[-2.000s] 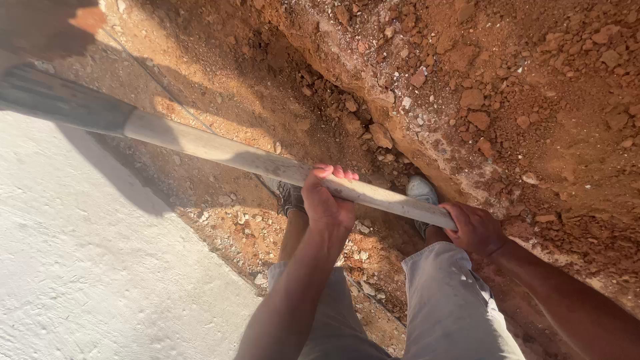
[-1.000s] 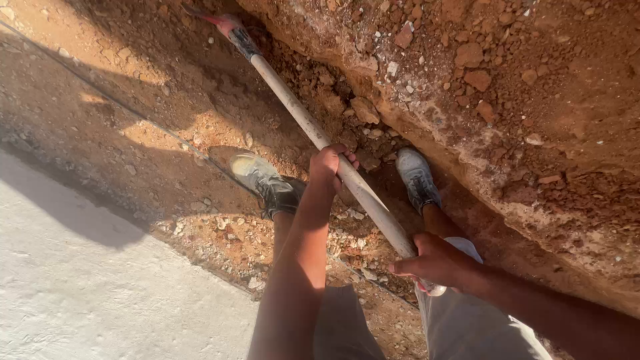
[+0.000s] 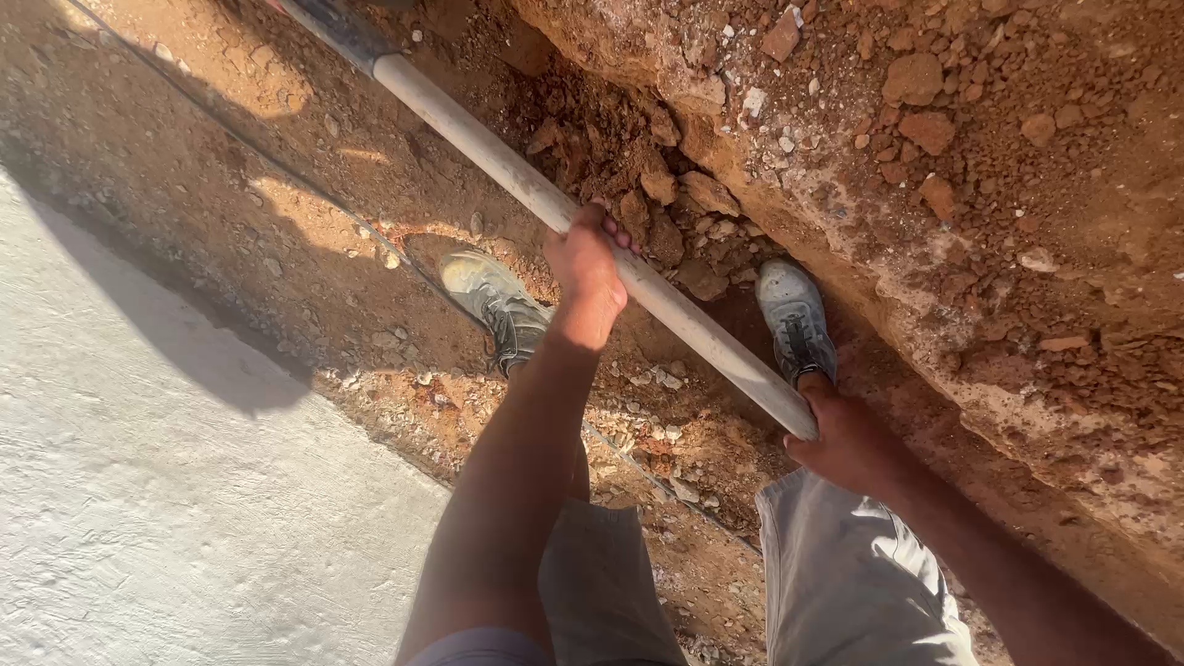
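A long-handled tool with a pale wooden handle (image 3: 490,143) runs slantwise from the top left down to the right of centre. Its dark socket (image 3: 338,35) enters at the top edge; the tool's head is out of view, so its kind cannot be told here. My left hand (image 3: 592,264) is wrapped around the middle of the handle. Down at the handle's lower end, my right hand (image 3: 846,439) grips it close to the right shoe. Loose clods of reddish earth (image 3: 680,199) lie in the trench beyond the shoes.
My shoes, left (image 3: 495,301) and right (image 3: 794,310), stand on the earth. A thin cable (image 3: 305,185) crosses the ground on the left. At lower left is a pale plastered surface (image 3: 185,481). The trench's earth bank (image 3: 925,305), strewn with stones, rises along the right.
Two seconds ago the handle lay flatter, with its far end at the left edge; one second ago its reddish head showed at the top. Both hands have stayed on the handle.
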